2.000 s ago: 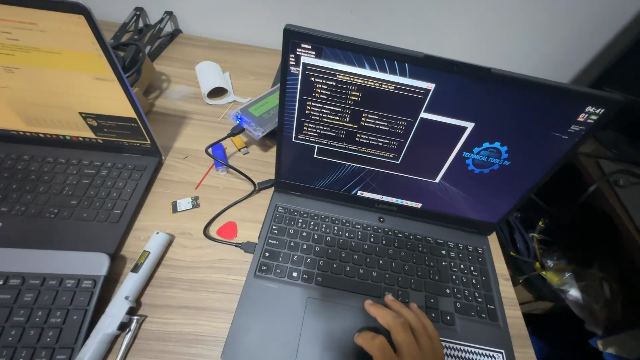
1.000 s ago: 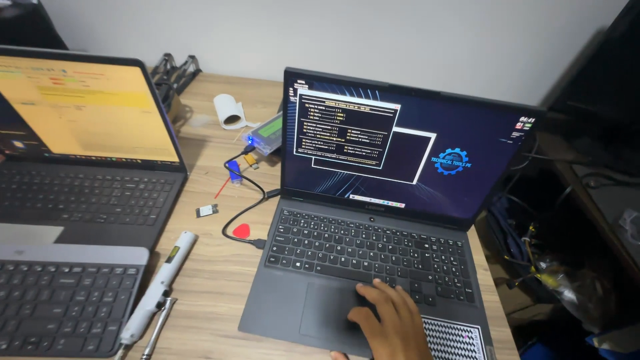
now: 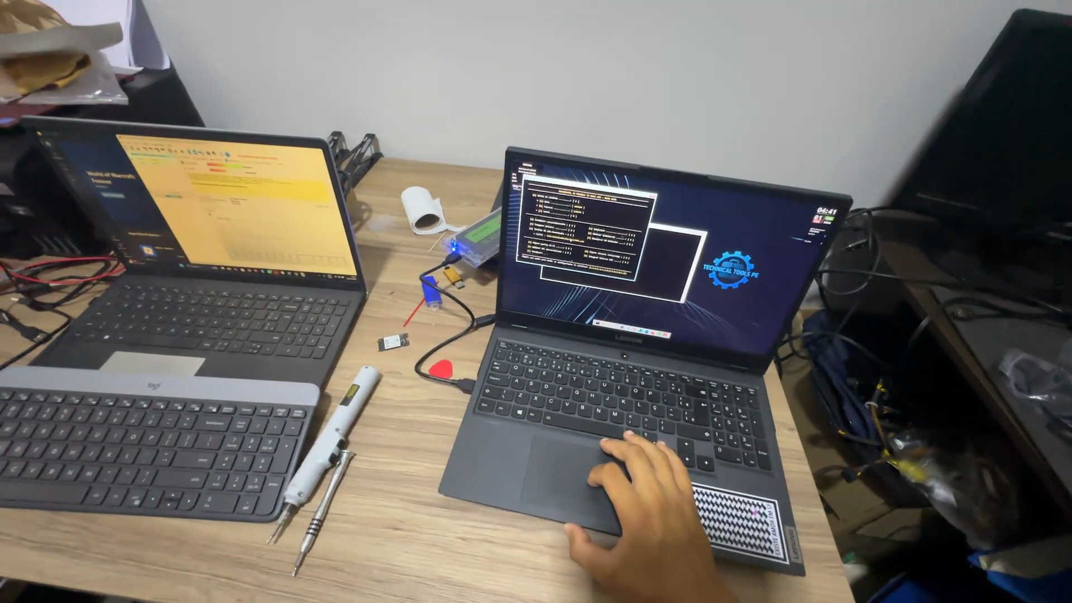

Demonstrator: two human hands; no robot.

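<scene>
My right hand (image 3: 649,511) rests palm down over the touchpad (image 3: 569,481) and palm rest of a dark Lenovo laptop (image 3: 502,469), fingers spread and holding nothing. A patterned sticker lies just right of the hand. Two overlapping dark windows with text show on this laptop's screen (image 3: 662,251). A black cable (image 3: 419,360) is plugged into its left side, and a clear-cased device (image 3: 477,239) with a lit blue light stands beside the screen. My left hand is out of view.
A second laptop (image 3: 226,327) stands at left behind a Logitech keyboard (image 3: 151,452). An electric screwdriver (image 3: 331,444) and a slim metal screwdriver (image 3: 322,515) lie between. A small circuit card (image 3: 393,342), red pick (image 3: 441,368), blue USB stick (image 3: 431,291) and paper roll (image 3: 421,211) lie behind.
The view has shifted to take in more of the left side. My right hand stays at the touchpad area, its fingers slightly moved.
</scene>
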